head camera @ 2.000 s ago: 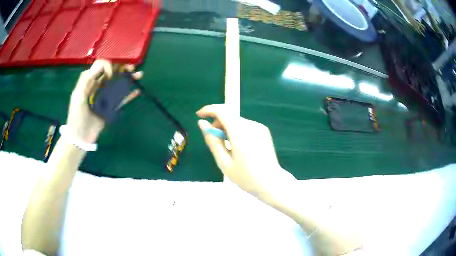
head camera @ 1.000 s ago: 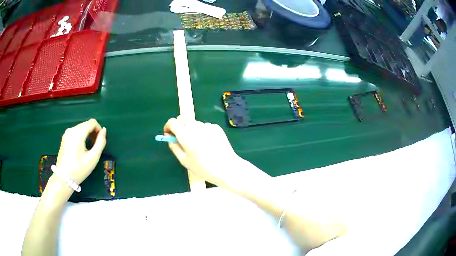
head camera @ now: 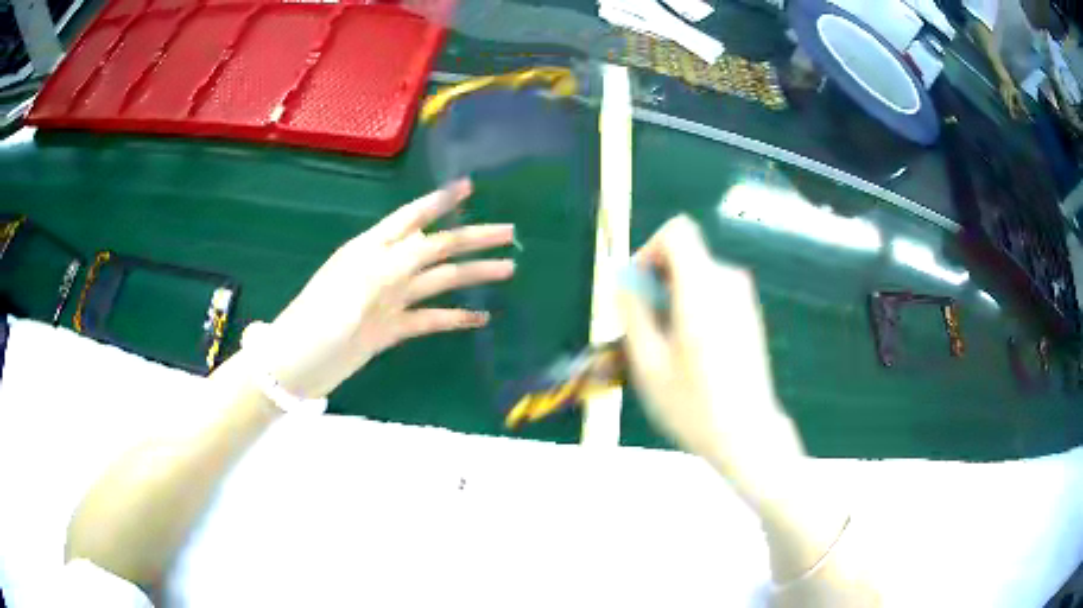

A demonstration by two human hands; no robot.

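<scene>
A black phone middle frame (head camera: pixel 505 133) is in front of me, blurred, over the green belt, its dark plate end away from me and its orange and silvery strip near me. My left hand (head camera: pixel 410 279) has its fingers spread at the frame's left side and shows no grip on it. My right hand (head camera: pixel 695 344) is blurred and closed around the pale blue tweezers (head camera: pixel 643 285). It is close to the frame's near right corner. Whether it also grips the frame there I cannot tell. The tweezers' tips are not clear.
More frames lie on the belt at left (head camera: pixel 166 311) and right (head camera: pixel 917 323). A cream divider strip (head camera: pixel 613 178) crosses the belt. Beyond are a red tray (head camera: pixel 238 74), a gold-brown dotted sheet (head camera: pixel 713 71) and a blue ring roll (head camera: pixel 808 36). A white cover (head camera: pixel 392 534) lies nearest me.
The view has shifted. A frame is now between my hands, largely blurred. My left hand has opened and moved towards the frame; my right hand still holds the tweezers.
</scene>
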